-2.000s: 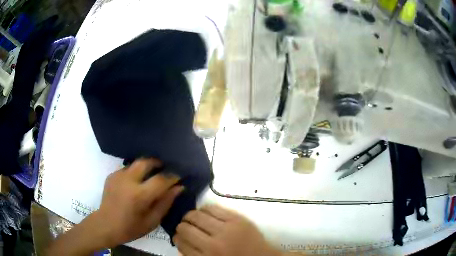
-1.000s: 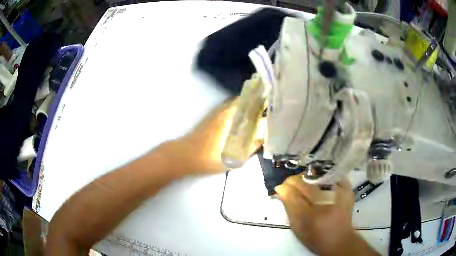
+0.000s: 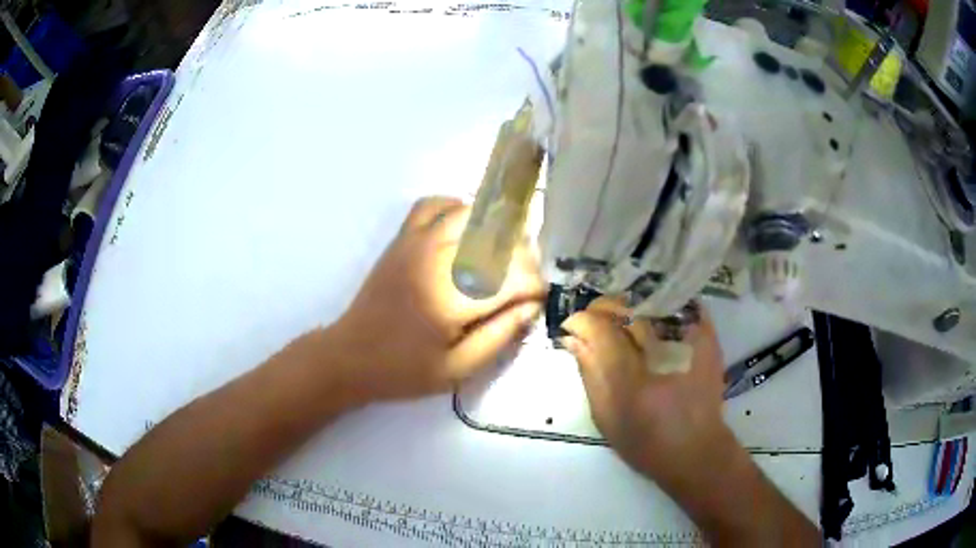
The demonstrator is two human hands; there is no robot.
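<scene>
The off-white sewing machine head stands over the pale needle plate area. A small part of a black cloth piece shows below the needle area, between my hands; the rest of it is hidden. My left hand lies left of the needle, partly behind the yellowed lamp tube, with its fingertips at the cloth's left edge. My right hand is under the machine head, with thumb and fingers on the cloth's right side. Black thread snips lie right of my right hand.
Long narrow black strips lie under the machine arm at the right. A red-blue looped item is at the right table end. A purple basket with white cones and black cloth stands at the left. A printed scale runs along the front edge.
The large black panel has gone from the left of the table to behind the head, then out of sight. Both hands have moved from the front edge to the needle area.
</scene>
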